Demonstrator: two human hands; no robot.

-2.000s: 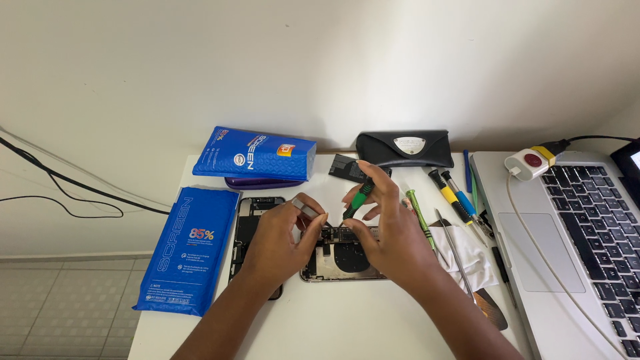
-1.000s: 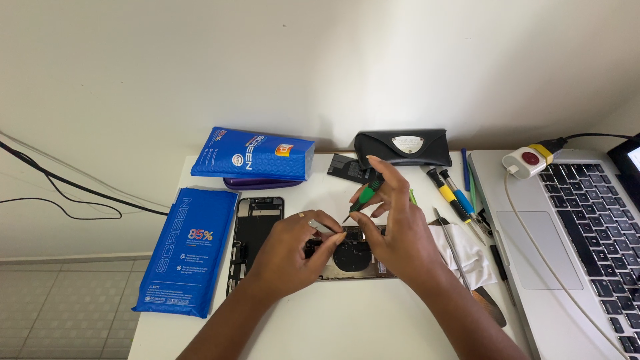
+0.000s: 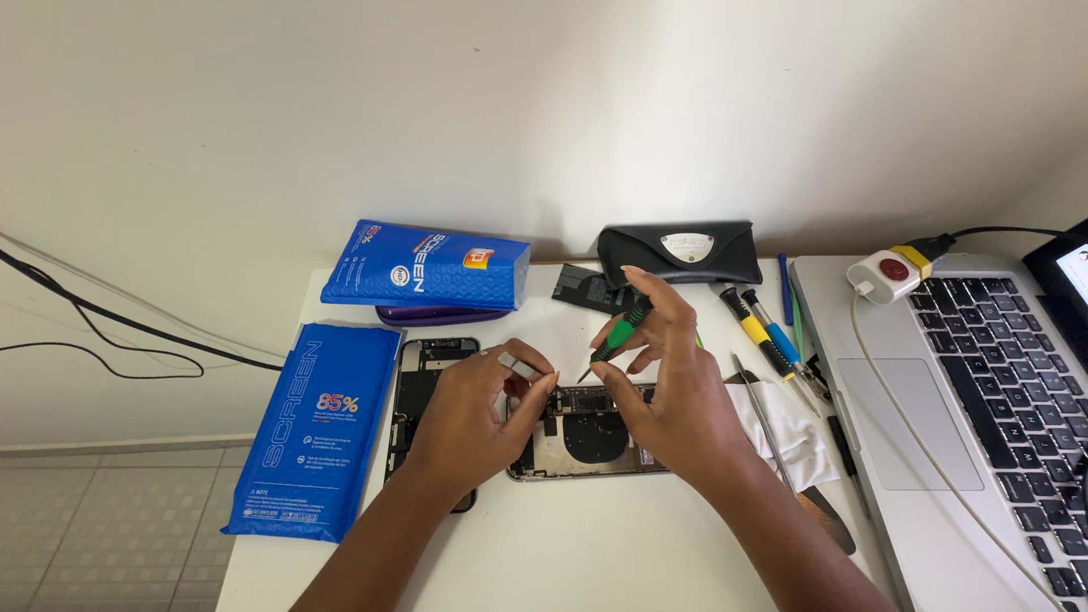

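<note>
An opened phone housing point(image 3: 552, 450) lies sideways on the white table, its circuit board along the upper side and a round black pad in the middle. Over its upper left part, my left hand point(image 3: 489, 408) pinches a small flat grey metallic piece point(image 3: 518, 366), perhaps tweezers. My right hand point(image 3: 667, 382) holds a green and black screwdriver point(image 3: 623, 330) at a slant, its tip just above the board. Partly behind my left hand is a phone screen assembly point(image 3: 416, 382). A black phone battery point(image 3: 586, 287) lies beyond my right hand.
Blue padded pouches point(image 3: 314, 433) lie at the left, one on a purple case point(image 3: 442, 315). A black glasses case point(image 3: 677, 252) is at the back. Several screwdrivers point(image 3: 761, 336), a white cloth point(image 3: 790, 433) and metal tweezers point(image 3: 765, 425) lie right, beside a laptop point(image 3: 909, 425) with a charger point(image 3: 888, 274).
The screwdriver in my right hand has tilted and now points down at the board from slightly above. My left hand stays near the board's left end.
</note>
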